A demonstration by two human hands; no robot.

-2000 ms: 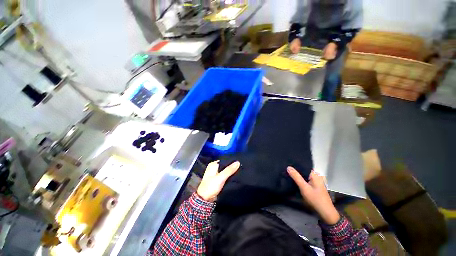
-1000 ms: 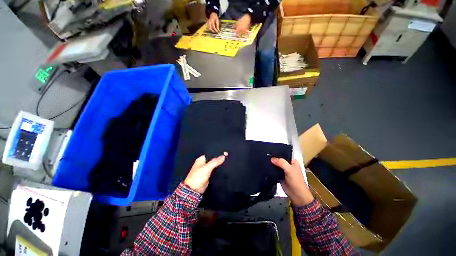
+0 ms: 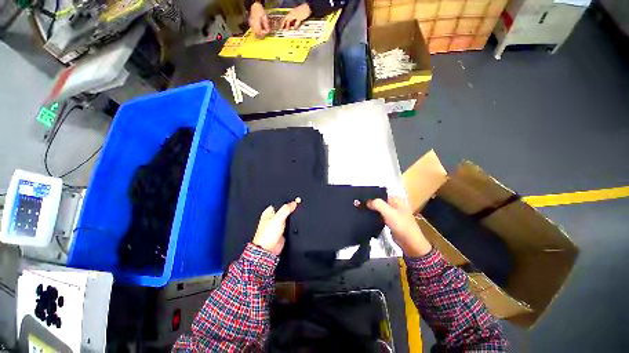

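Note:
A black fabric panel lies partly over a black panel stack on the bare metal side table. My left hand grips the panel near its middle, thumb on top. My right hand grips its right end, thumb on top, fingers hidden. The panel's lower edge hangs unevenly near the table's front edge.
A blue tote with black pieces stands left of the stack. Black round patches lie on a white sheet at lower left, below a control panel. An open cardboard carton stands right. A coworker's hands work on a yellow template.
My view has swung right and down from the sewing machine to the side table. My hands have taken hold of a panel, now flatter and spread to the right of the stack.

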